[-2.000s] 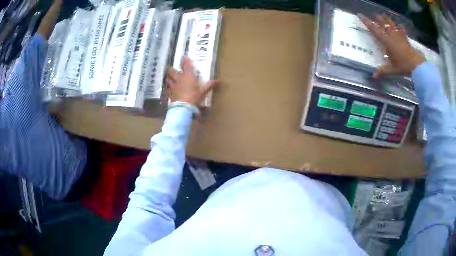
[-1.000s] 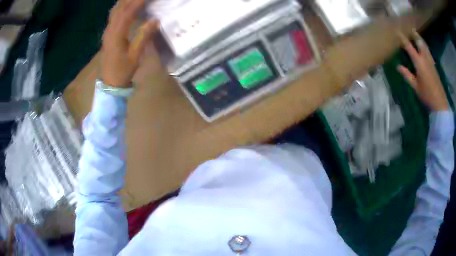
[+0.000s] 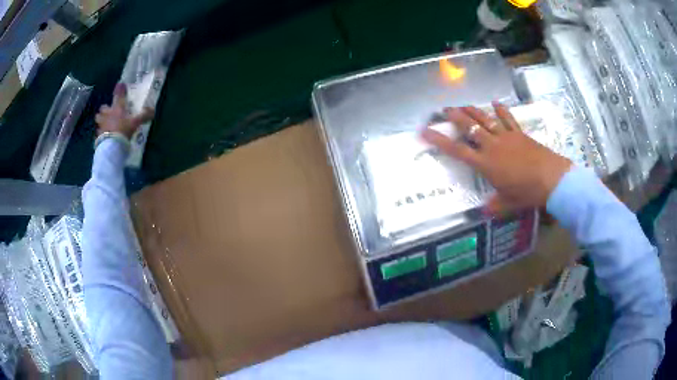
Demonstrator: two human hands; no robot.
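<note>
A white carton in clear film (image 3: 416, 178) lies on the silver scale pan (image 3: 371, 96). My right hand (image 3: 508, 159) is over its right part, palm down with fingers spread; whether it presses on the carton is unclear. The scale's dark front panel (image 3: 445, 263) shows three green displays. My left hand (image 3: 122, 119) is at the far left on the green conveyor, fingers and thumb around the lower part of a slim bagged carton (image 3: 152, 67). The hand hides part of it.
Bagged cartons lean in a row at lower left (image 3: 37, 297). More are stacked beyond the scale at right (image 3: 623, 89). Another bagged item (image 3: 59, 130) lies on the conveyor (image 3: 260, 52). Small bagged parts (image 3: 545, 312) show below the cardboard-covered bench (image 3: 252, 223). An amber light (image 3: 522, 3) shows at top.
The view has swung. My left hand has moved from beside the scale to the bagged carton on the conveyor. My right hand has moved from above the green crate to the scale.
</note>
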